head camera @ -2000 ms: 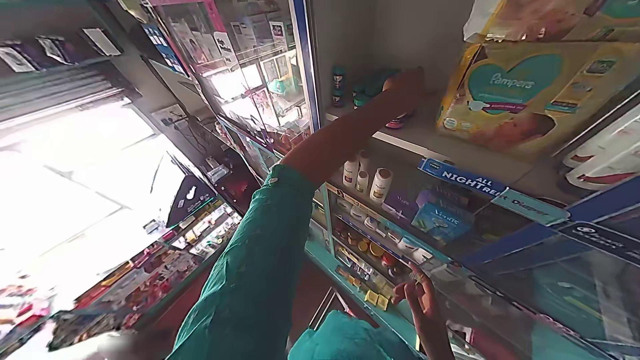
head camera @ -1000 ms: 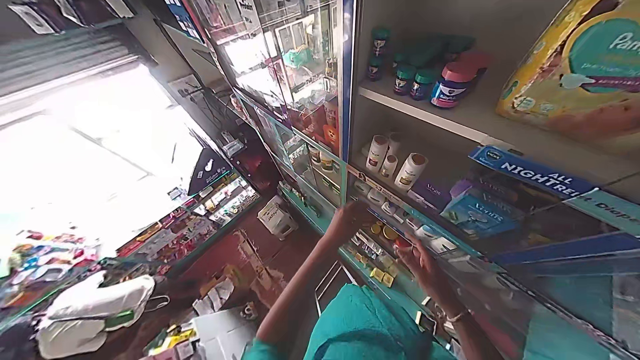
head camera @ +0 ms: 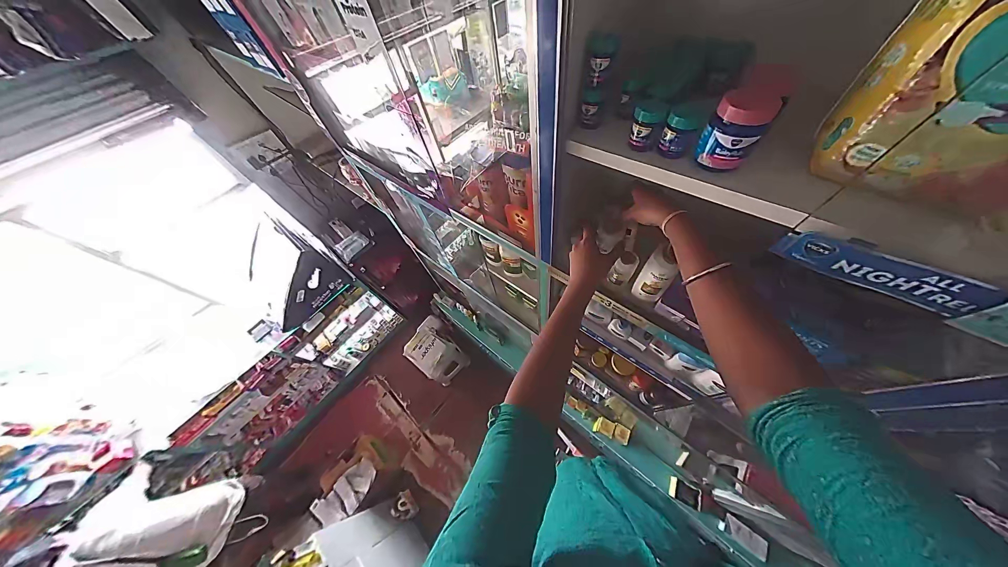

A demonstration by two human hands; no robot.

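Both of my hands reach into the shelf compartment below the row of jars. My left hand (head camera: 587, 256) is at the compartment's left side, against a dim bottle (head camera: 610, 230). My right hand (head camera: 650, 209), with bangles on its wrist, is above and to the right of that bottle; shadow hides whether its fingers grip it. A small white bottle (head camera: 624, 268) and a larger white bottle (head camera: 655, 272) stand just below my hands. On the shelf above are a Vicks jar with a pink lid (head camera: 732, 130) and smaller jars with green lids (head camera: 677, 132).
A yellow Pampers pack (head camera: 921, 118) lies at the upper right. A blue Vicks strip (head camera: 890, 272) runs along the shelf edge. Glass-fronted cabinets (head camera: 472, 181) stand left of the shelf. A white package (head camera: 435, 350) and a white bag (head camera: 169, 520) are at lower left.
Two seconds ago one hand was at the upper shelf beside the jars. A second ago both hands were lower, near the glass display; now they have moved up into the compartment with the white bottles.
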